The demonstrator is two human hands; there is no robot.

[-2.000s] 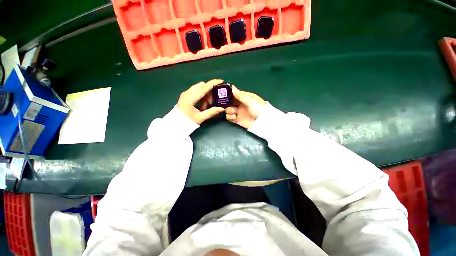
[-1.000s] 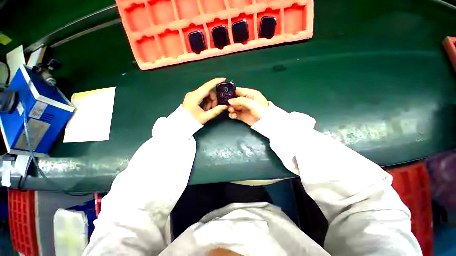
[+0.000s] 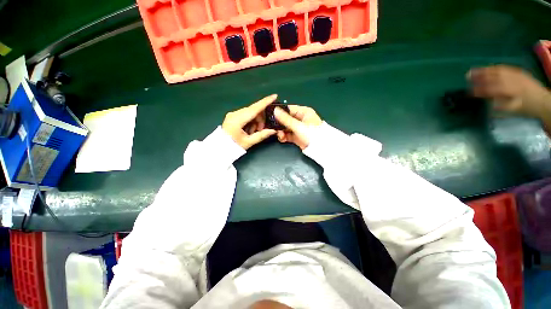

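Observation:
A small black smartwatch body [image 3: 271, 117] is held between both hands over the green bench. My left hand [image 3: 246, 124] grips its left side with thumb and fingers. My right hand [image 3: 297, 125] holds its right side, with the thumb lying over the screen and covering part of it. The salmon-orange blister tray [image 3: 211, 72] lies ahead of my hands. Several black devices [image 3: 264, 41] sit in its near row, and the other visible pockets are empty.
Another person's hand [image 3: 506, 88] reaches over the bench [image 3: 386, 102] at right, blurred, beside a dark object [image 3: 460, 104]. A blue box [image 3: 43, 136] with a cable and a pale sheet [image 3: 109, 139] lie at left. Red trays [image 3: 498, 241] stand below the bench.
The watch screen showed a pale pattern, then small coloured marks, and is now partly covered by my right thumb. Another person's hand and a dark object have appeared at right.

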